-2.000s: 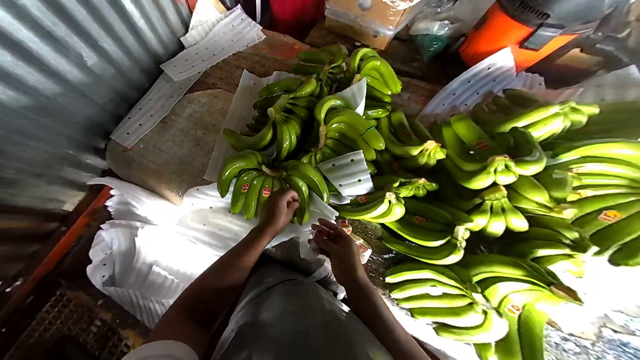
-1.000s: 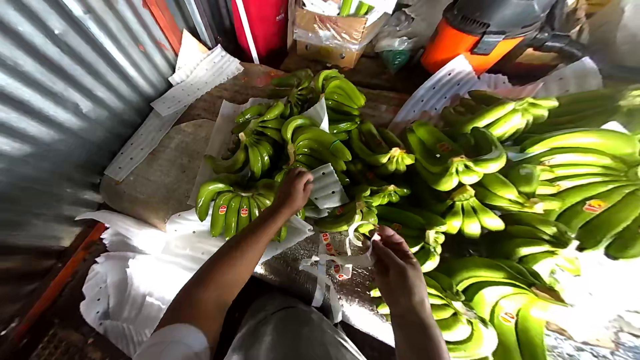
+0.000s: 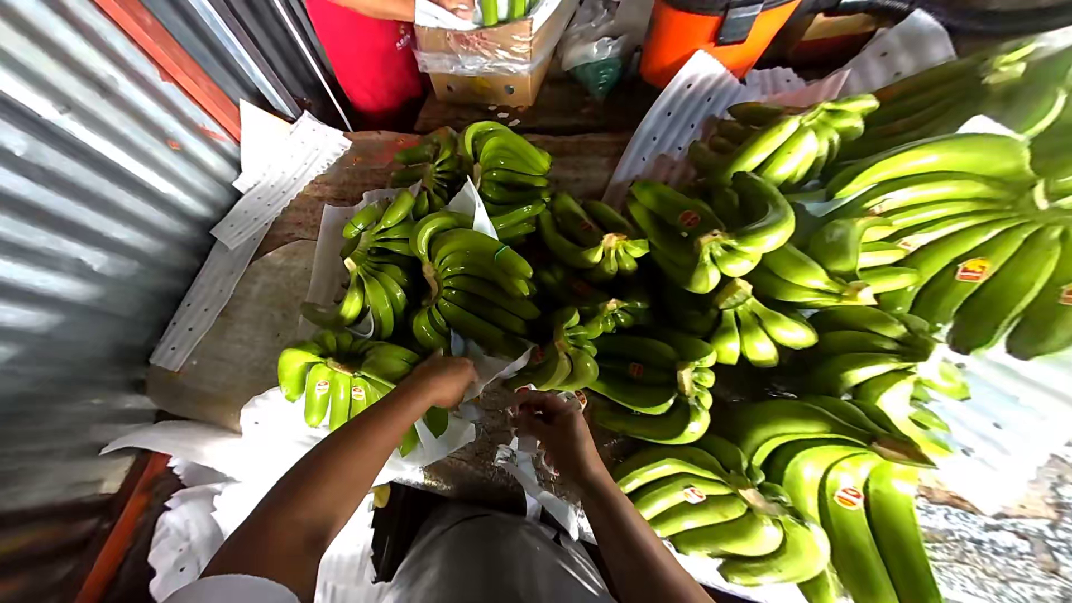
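Note:
My left hand (image 3: 448, 379) reaches over the near end of a hand of green bananas (image 3: 339, 381) with stickers on its fruit; whether its fingers grip anything is hidden. My right hand (image 3: 557, 423), to the right, has its fingers closed on a crumpled strip of sticker backing (image 3: 528, 473), which hangs below it. Between the hands, a white perforated sheet (image 3: 494, 368) lies against a larger green banana cluster (image 3: 477, 280). Just beyond my right hand is a small banana cluster (image 3: 563, 356).
Many green banana clusters (image 3: 754, 327) cover the right side. White padding sheets (image 3: 251, 452) lie at the near left, beside a corrugated metal wall (image 3: 92, 251). At the back are a cardboard box (image 3: 490, 67), an orange container (image 3: 712, 38) and another person's hand (image 3: 452, 7).
My left hand has moved from the stickered bananas toward the white sheet. My right hand has the strip, spread out a second ago, now bunched below it. The view has shifted.

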